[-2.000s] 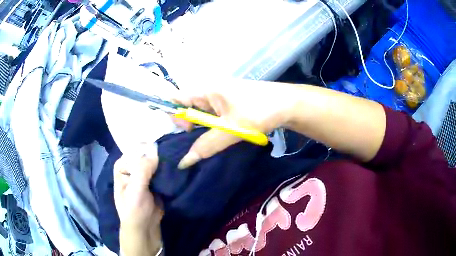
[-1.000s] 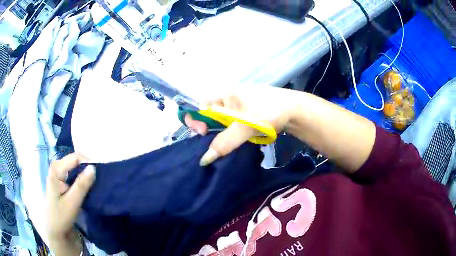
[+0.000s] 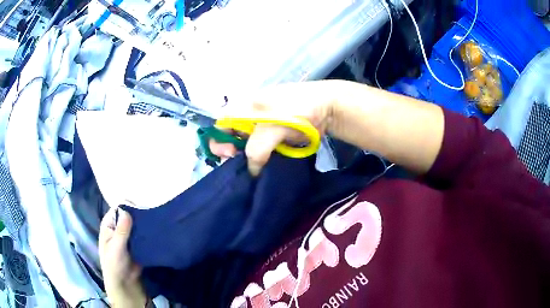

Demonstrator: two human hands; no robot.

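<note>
A navy garment piece (image 3: 199, 228) lies over the lap, with a white panel (image 3: 132, 156) beyond its upper edge. My left hand (image 3: 120, 258) pinches the navy cloth's edge at the left between thumb and fingers. My right hand (image 3: 271, 129) holds the scissors (image 3: 175, 105), with a finger in the green loop and the thumb at the yellow loop. The long silver blades point to the upper left over the white panel and look slightly apart. The right thumb tip touches the navy cloth's upper edge; whether it grips the cloth is hidden.
Light grey-blue garments (image 3: 36, 144) are heaped at the left. The white machine table (image 3: 241, 48) is beyond the hands, with part of the sewing machine (image 3: 139, 21) at the upper left. White cables (image 3: 425, 54) hang near a blue crate (image 3: 518, 36) holding bagged orange fruit (image 3: 482, 78).
My left hand moved left with the cloth edge, then slightly back right. The navy cloth is spread wider than at first. The scissors' loops have turned and opened, with finger and thumb at them.
</note>
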